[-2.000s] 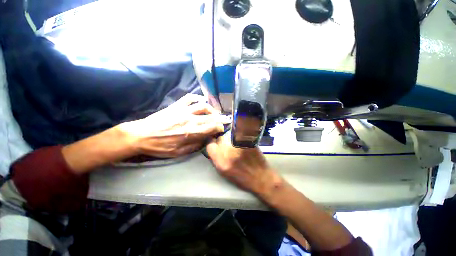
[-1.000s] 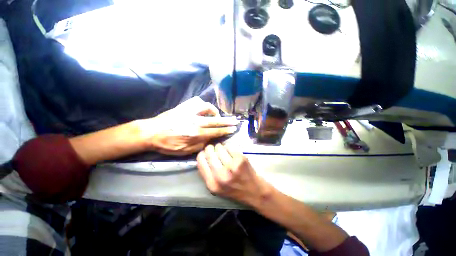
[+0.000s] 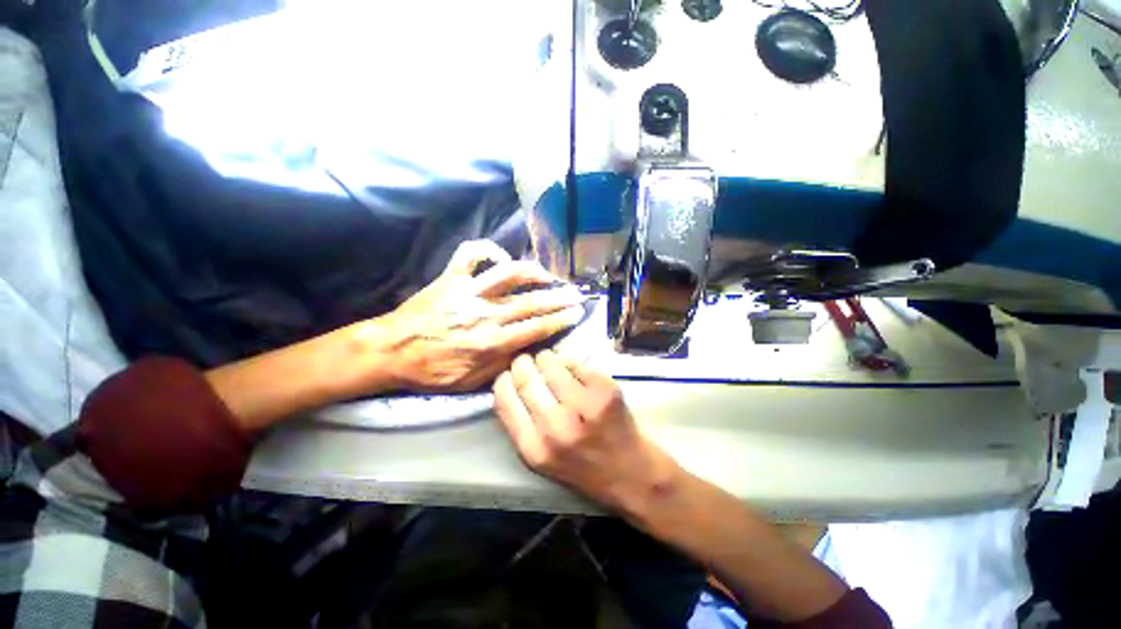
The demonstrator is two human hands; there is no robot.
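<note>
The dark garment fabric [image 3: 295, 258] lies left of the needle area, with its pale padding edge [image 3: 418, 410] along the front. My left hand [image 3: 473, 326] lies flat on the fabric, fingertips pointing right, close to the presser foot area [image 3: 593, 293]. My right hand [image 3: 568, 424] is just in front of it, fingers curled together at the fabric's edge; what lies between its fingertips is hidden. The white sewing machine head [image 3: 750, 123] with its blue band stands above. Its shiny metal guard [image 3: 670, 252] is right of my fingertips.
Red-handled snips [image 3: 861, 334] lie right of the needle area. A black band [image 3: 953, 135] drapes over the machine head. White quilted padding [image 3: 31, 246] hangs at far left. White cloth [image 3: 934, 571] lies below the table's front edge [image 3: 787, 506] at right.
The camera view has shifted since the earliest frame. My right hand has come away from the needle area towards the front edge. My left hand and the dark fabric have shifted slightly since the middle frame.
</note>
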